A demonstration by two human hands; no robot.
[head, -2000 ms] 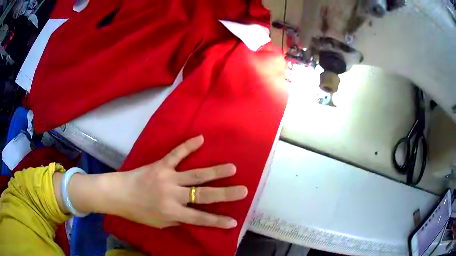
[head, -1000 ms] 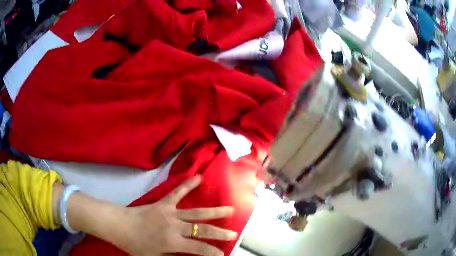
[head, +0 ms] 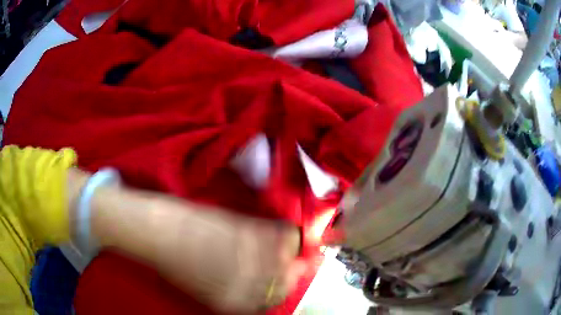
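Observation:
A large bright-red garment panel (head: 154,117) covers the table in folds. The cream-white sewing machine head (head: 418,191), with a purple oval logo and a yellow ring, stands at the right. Its needle area is lit and mostly hidden behind the head. My left hand (head: 246,264), blurred, is at the red cloth just left of the lit needle area, with fingers bent in. Whether it grips the cloth is unclear. A pinkish-white piece with dark lettering (head: 341,40) lies in the folds behind. My right hand is not in view.
A white table part (head: 37,52) shows at the upper left beyond the cloth. Dark blue cloth (head: 52,277) shows under my sleeve at the lower left. A pale pole (head: 535,43) and mixed items stand behind the machine at the upper right.
The view has swung up towards the machine head. My left hand, flat with spread fingers before, has moved nearer the needle with fingers bent. The cloth beside it has bunched up, showing a pale patch.

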